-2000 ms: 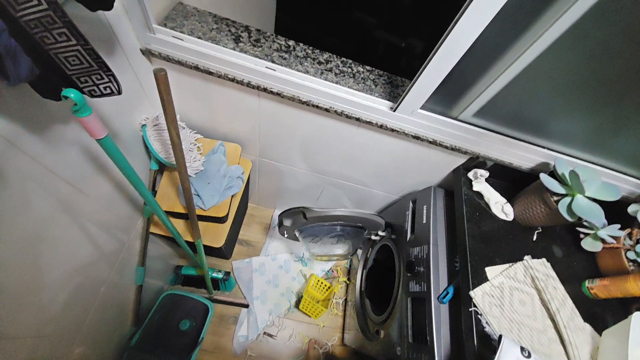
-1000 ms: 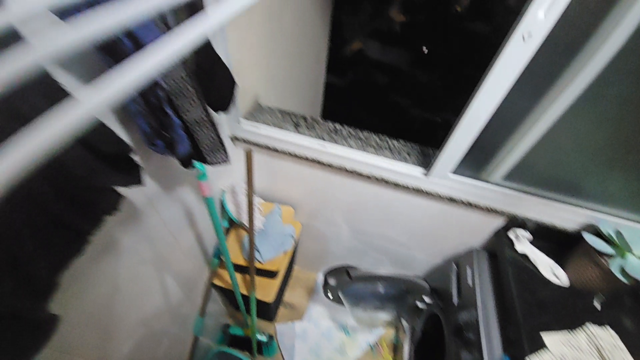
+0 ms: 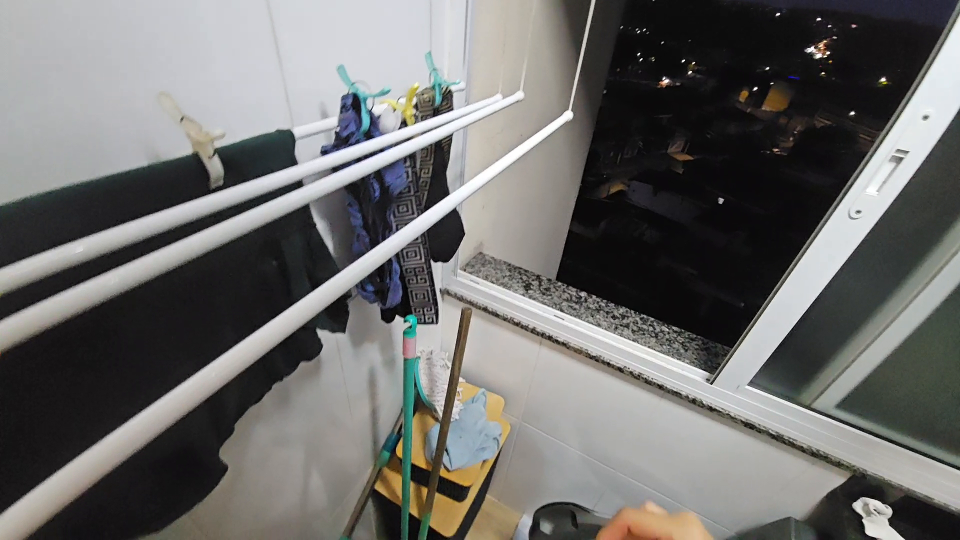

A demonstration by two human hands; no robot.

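At the bottom edge, my right hand (image 3: 652, 523) shows only in part, just right of the dark washing machine door (image 3: 562, 519); whether it holds anything cannot be told. My left hand is out of view. White drying rack bars (image 3: 360, 262) cross the upper left. A dark garment (image 3: 172, 322) hangs there under a pale clothespin (image 3: 199, 142). Beyond it hang a blue garment (image 3: 371, 210) and a black patterned one (image 3: 416, 247), with teal clothespins (image 3: 364, 94) and a yellow one (image 3: 410, 103).
Upright handles, one teal (image 3: 408, 435) and one brown (image 3: 448, 412), stand before a yellow-topped step stool (image 3: 487, 409) bearing a light blue cloth (image 3: 466, 435). A partly open sliding window (image 3: 840, 247) has a granite sill (image 3: 600, 311). A white object (image 3: 876, 517) lies at lower right.
The view has swung up and left, bringing the drying rack and hanging clothes into sight. A hand now shows at the bottom edge.
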